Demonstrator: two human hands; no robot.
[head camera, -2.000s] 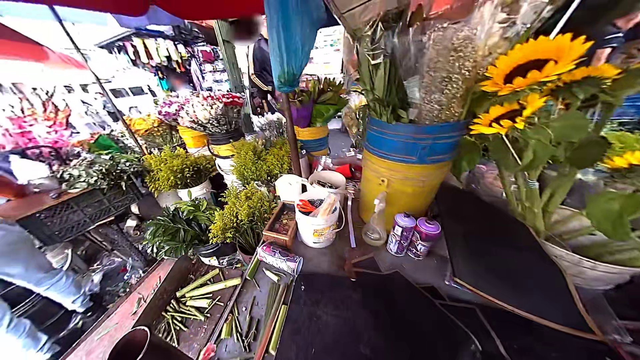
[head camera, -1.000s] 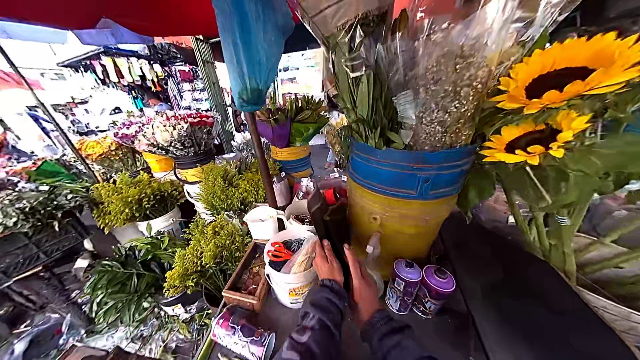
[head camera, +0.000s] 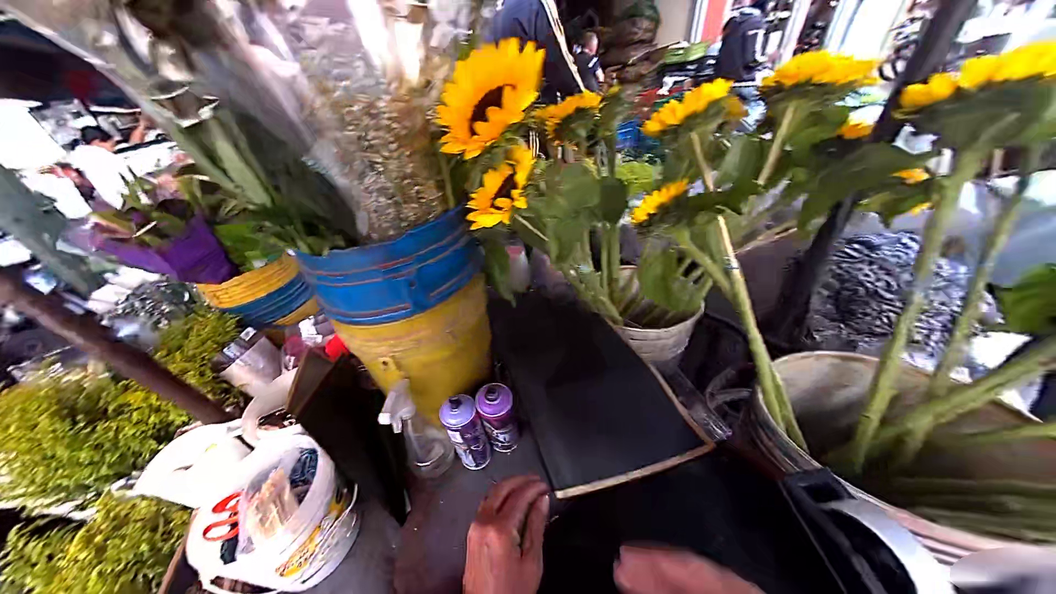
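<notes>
My left hand (head camera: 507, 532) is low in the middle of the head view, fingers bent, at the left edge of a black panel (head camera: 643, 511); whether it grips the panel cannot be told. My right hand (head camera: 681, 569) is blurred at the bottom edge, over the same black surface, its fingers partly cut off. Beyond them lies a black board with a light edge (head camera: 602, 396). Two purple spray cans (head camera: 466, 433) stand just past my left hand, beside a clear spray bottle (head camera: 427, 445). A dark upright panel (head camera: 351, 421) stands left of the bottle.
A blue and yellow bucket (head camera: 412, 330) holds wrapped stems. At lower left, a white bucket (head camera: 318, 549) contains orange-handled scissors (head camera: 221, 516). Sunflowers (head camera: 492, 103) stand in containers behind and at right, where a large basket-like container (head camera: 825, 396) borders the work surface. A dark pole (head camera: 833, 239) rises behind it.
The view has swung right. My hands were at the dark upright panel beside the white bucket; now they are apart, over the black surface near the spray cans. The upright panel stands without my hands on it.
</notes>
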